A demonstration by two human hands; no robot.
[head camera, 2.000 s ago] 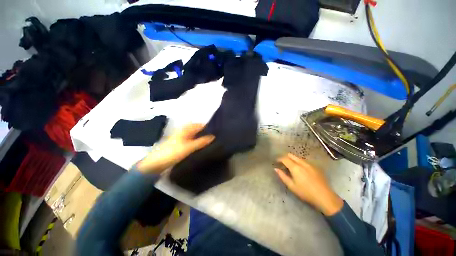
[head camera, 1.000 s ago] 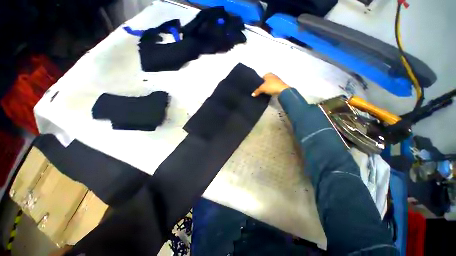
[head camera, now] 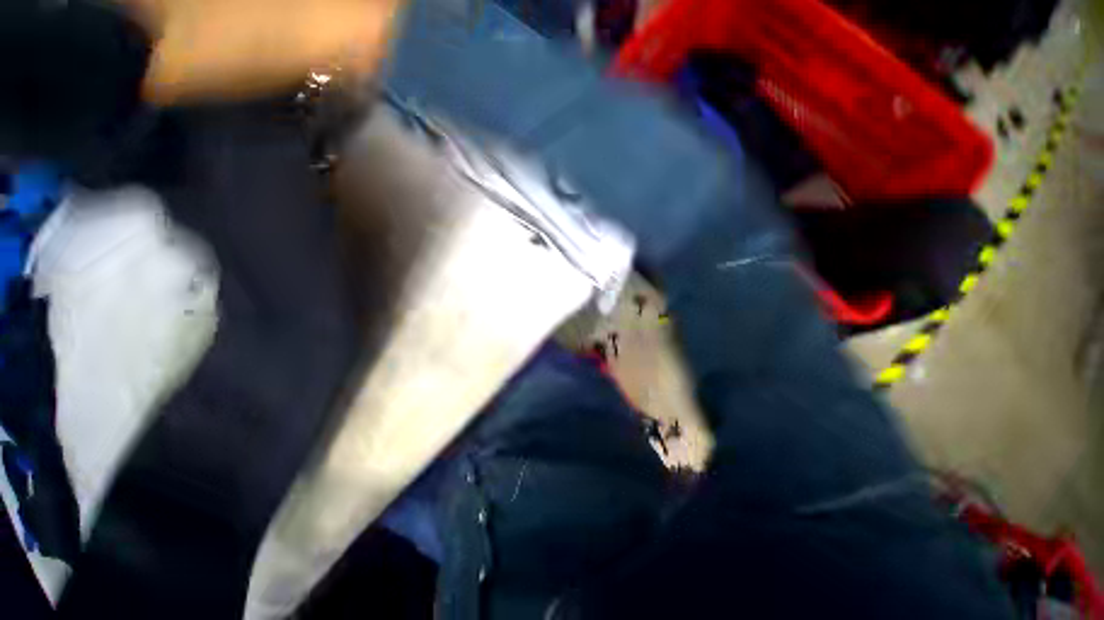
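Observation:
My right hand (head camera: 266,46) is blurred and cut off by the top edge at the upper left, with its dark teal sleeve running down to the lower right. A long black fabric panel (head camera: 242,291) stretches down the left part of the view, over the white-covered table (head camera: 454,333), and meets the area just below the hand. Whether the fingers grip it cannot be told. My left hand is not in view.
A red plastic basket (head camera: 872,109) with dark things in it is on the floor at the upper right. Yellow-black tape (head camera: 969,281) runs along the floor beside it. Something red lies at the lower right edge (head camera: 1029,545). Dark scraps lie on the floor.
The view has swung to the right, towards the floor and red basket. The iron and the small black pieces have left the view. The panel now runs down the left side.

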